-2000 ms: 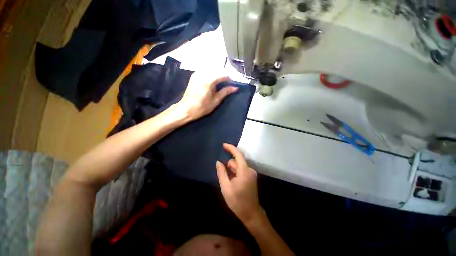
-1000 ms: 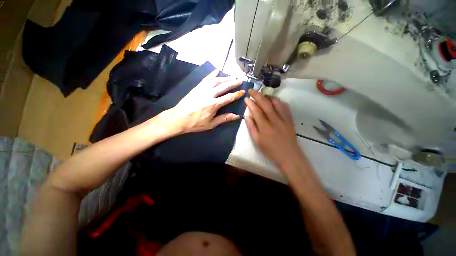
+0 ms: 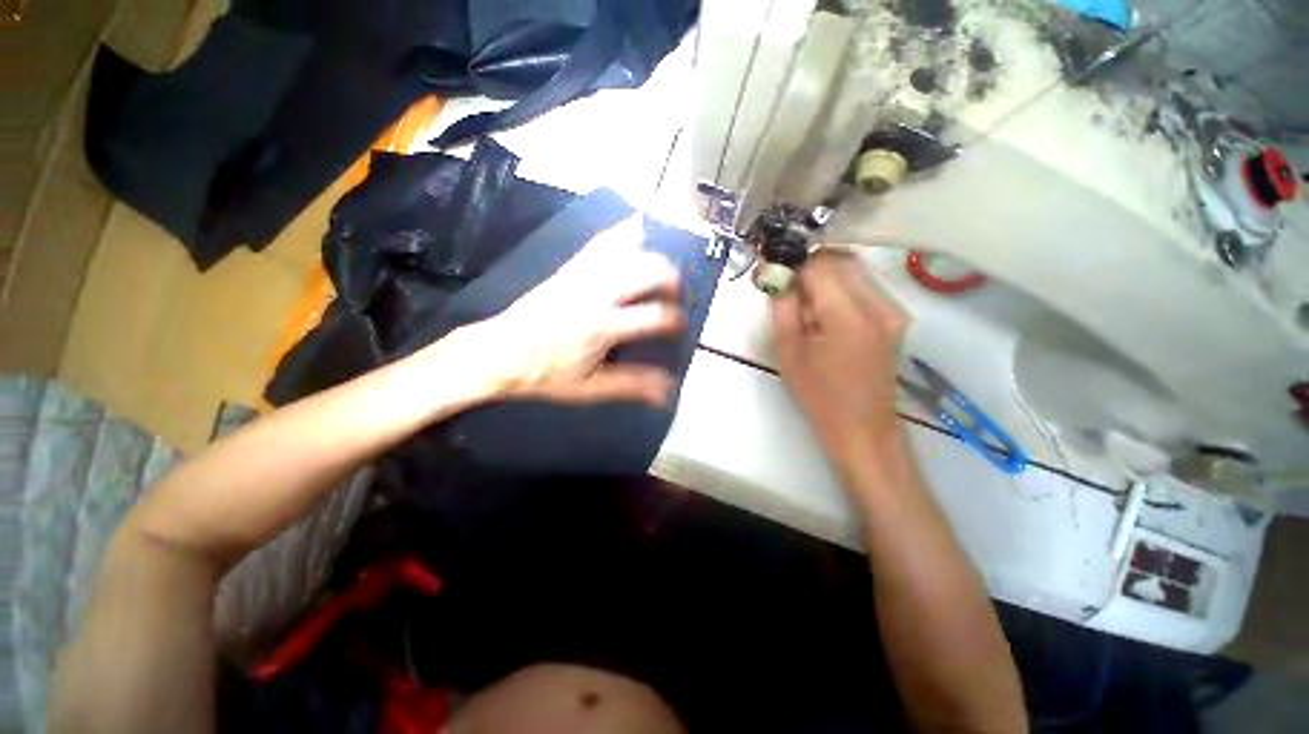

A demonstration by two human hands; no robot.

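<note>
The dark garment piece [image 3: 574,430] lies on the white machine table, its right edge running up to the presser foot [image 3: 722,241]. Its wrinkled shiny part [image 3: 395,237] is bunched at the left. My left hand [image 3: 582,330] is over the piece, fingers spread and blurred; whether it presses the cloth I cannot tell. My right hand [image 3: 840,337] is off the cloth, just right of the needle end of the off-white sewing machine [image 3: 991,187], fingers bent beside a pale round knob [image 3: 777,277]. Its fingertips are partly hidden.
Blue thread snips [image 3: 976,427] lie right of my right hand. A red loop [image 3: 943,273] shows behind. Dark cut panels [image 3: 201,144] lie on cardboard [image 3: 158,323] at the left. A small white frame [image 3: 1170,574] sits at the table's right end. A red stool [image 3: 345,617] is below.
My right hand has come onto the table, first to the cloth edge by the presser foot, then off it to the right. My left hand has drawn back slightly from the needle.
</note>
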